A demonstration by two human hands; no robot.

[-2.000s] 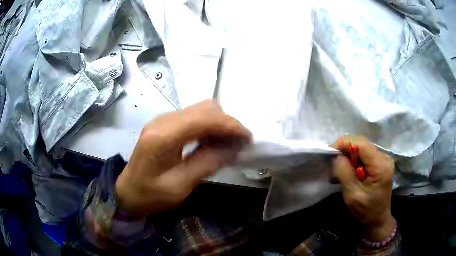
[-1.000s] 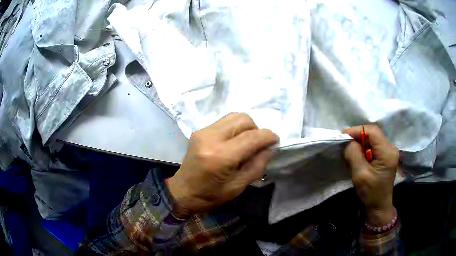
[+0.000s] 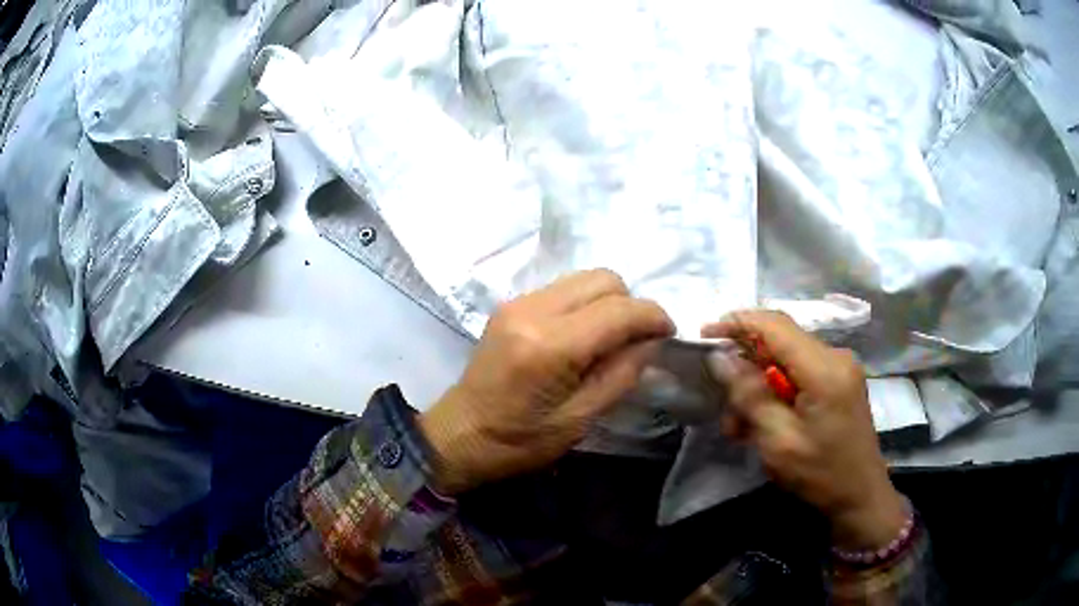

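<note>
A pale grey-white jacket (image 3: 627, 154) is spread in front of me, overexposed in the middle. My left hand (image 3: 556, 373) pinches the jacket's edge near the table's front. My right hand (image 3: 799, 414) grips the same edge just to the right, its fingers slightly blurred. Orange-red thread snips (image 3: 777, 380) are tucked in my right hand; their blades are hidden. A flap of the cloth (image 3: 708, 474) hangs below my hands, past the table edge. A dark snap button (image 3: 367, 234) shows on a corner of cloth at the left. Loose threads are too fine to see.
A pile of similar pale garments (image 3: 142, 225) lies at the left and hangs over the front edge of the white table (image 3: 272, 326). More pale cloth (image 3: 1006, 201) lies at the right. Blue material (image 3: 166, 562) and darkness are below the table.
My right hand has moved left along the edge, close to my left hand. My left hand moved right earlier and now stays near the same spot. A cloth band shows at right where my right hand was.
</note>
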